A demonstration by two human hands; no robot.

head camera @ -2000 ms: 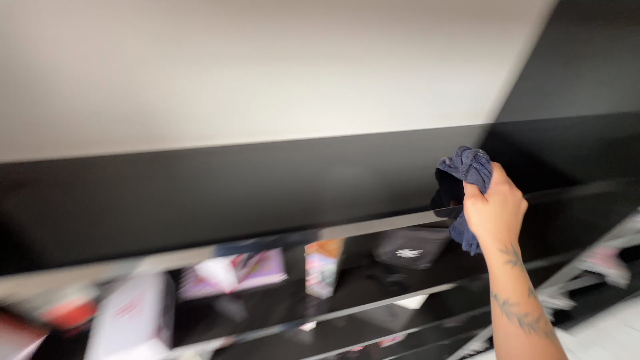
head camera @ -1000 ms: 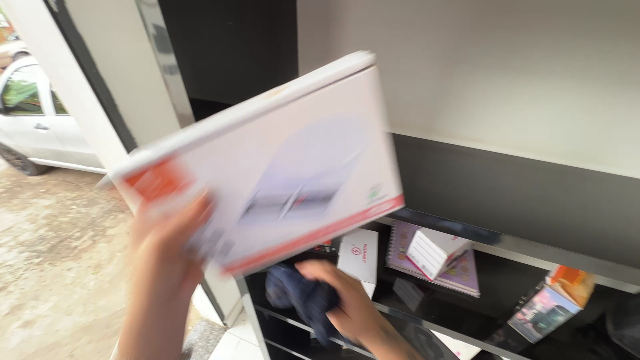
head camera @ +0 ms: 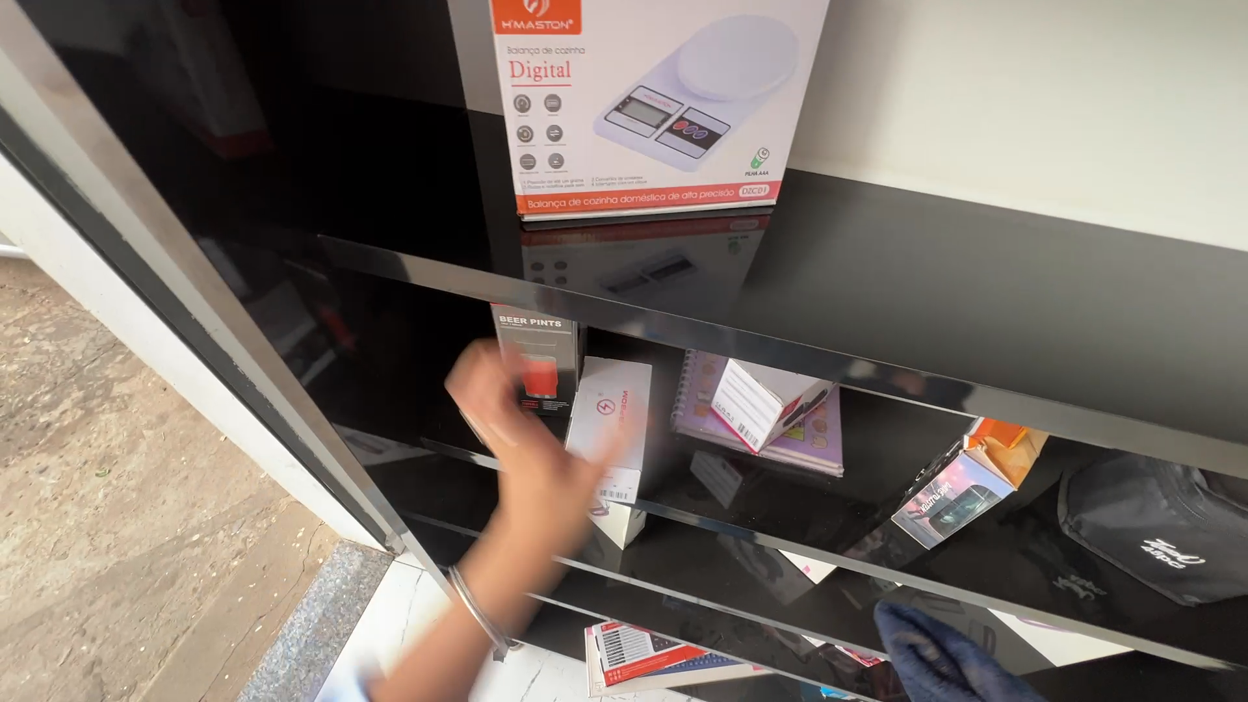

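Observation:
The white and orange box of a digital kitchen scale (head camera: 648, 107) stands upright on the glossy black upper shelf (head camera: 926, 302). Below it, my left hand (head camera: 531, 439), blurred and with fingers apart, is in front of a black beer glass box (head camera: 534, 375) and a narrow white box (head camera: 616, 414) on the shelf underneath. It appears to hold nothing; whether it touches either box cannot be told. A dark blue cloth (head camera: 936, 658) shows at the bottom right edge. My right hand is outside the view.
A spiral notebook (head camera: 819, 453) lies under a small white box (head camera: 765, 405). Farther right are an opened picture box (head camera: 951, 497) and a black fabric item (head camera: 1160, 526). Lower shelves hold more packages. A metal-edged frame (head camera: 205, 263) and dirt ground (head camera: 127, 468) are at the left.
The scale box, held in my left hand a second ago, now stands on the upper shelf, let go. My left hand is at the shelf below. My right hand has left the view.

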